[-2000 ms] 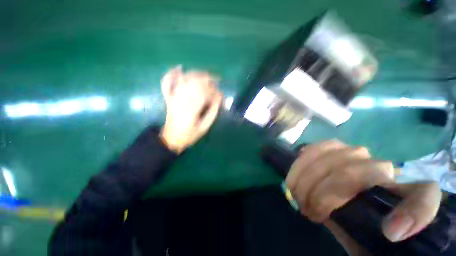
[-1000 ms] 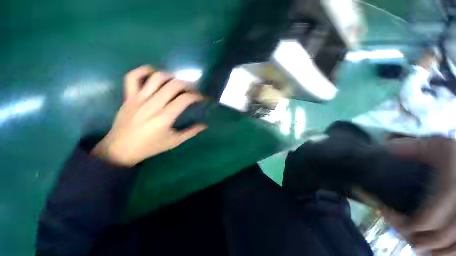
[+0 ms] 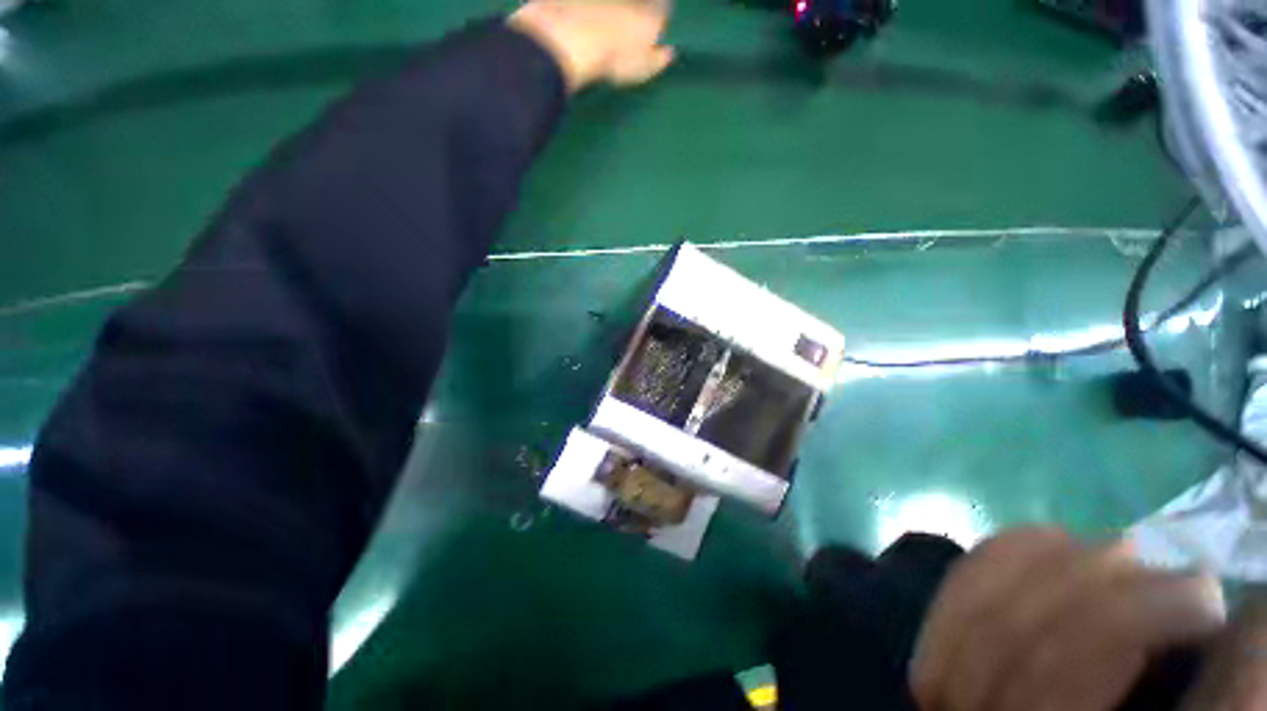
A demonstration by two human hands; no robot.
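The white screw feeder [image 3: 757,299] sits turned at an angle on the green bench, its open top showing the dark inside with small screws. The brass-coloured pick-up plate [image 3: 646,489] is on its front ledge. My left hand [image 3: 598,39] is stretched far forward at the top edge, partly cut off; whether it holds anything is hidden. My right hand [image 3: 1070,625] is blurred at the lower right, closed around the black electric screwdriver [image 3: 882,590], to the right of and nearer than the feeder.
The green bench [image 3: 917,167] has a pale seam behind the feeder. A dark object with a red light [image 3: 834,21] is at the top edge. A black cable [image 3: 1137,313] hangs at the right, near a dark block [image 3: 1153,393]. Pale cloth [image 3: 1209,514] shows at the right edge.
My left hand has moved forward from beside the feeder to the top edge. The view has shifted, with the feeder now lower and sharper. My right hand still grips the screwdriver.
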